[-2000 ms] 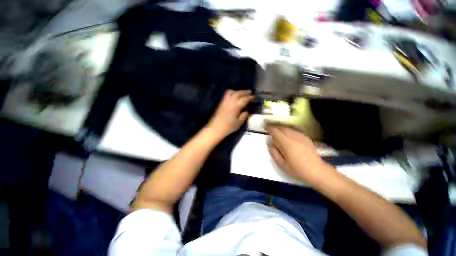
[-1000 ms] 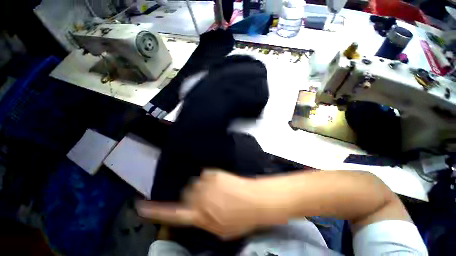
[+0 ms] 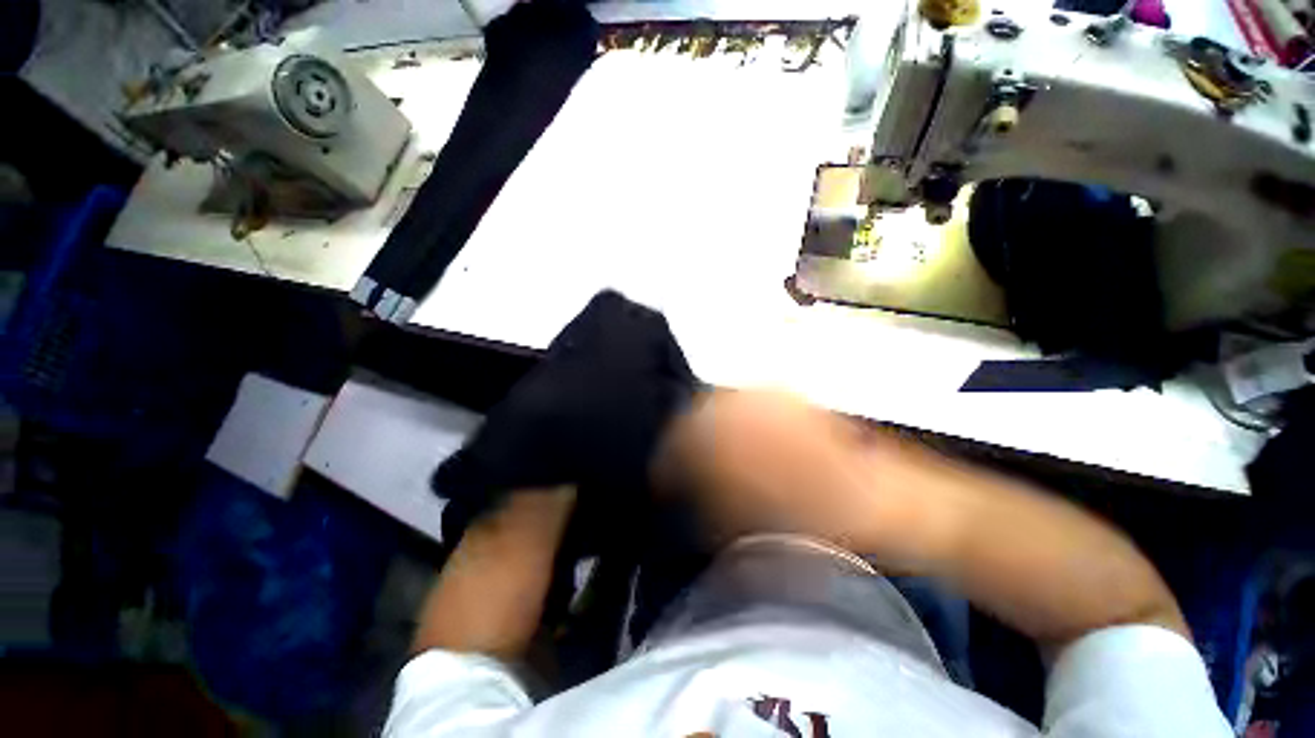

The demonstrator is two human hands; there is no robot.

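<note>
A black garment [image 3: 591,382] is bunched up in front of me, at the front edge of the white table and over my lap. My left hand [image 3: 537,508] reaches into the bundle from below; the cloth covers its fingers. My right hand [image 3: 695,450] is blurred and holds the right side of the bundle, its fingers hidden by the cloth. The sewing machine [image 3: 1103,123] stands at the right, with no hand at its yellowish needle plate [image 3: 923,274].
A long black piece [image 3: 483,159] with a pale striped end lies on the table [image 3: 649,159] at the left. A second sewing machine [image 3: 303,123] stands far left. A flat dark strip [image 3: 1060,376] and a black cloth [image 3: 1060,267] under the machine arm are at the right.
The garment has left the needle area and come down towards my lap, where it is now bunched smaller. My right hand has moved from the machine across to it. The view has shifted.
</note>
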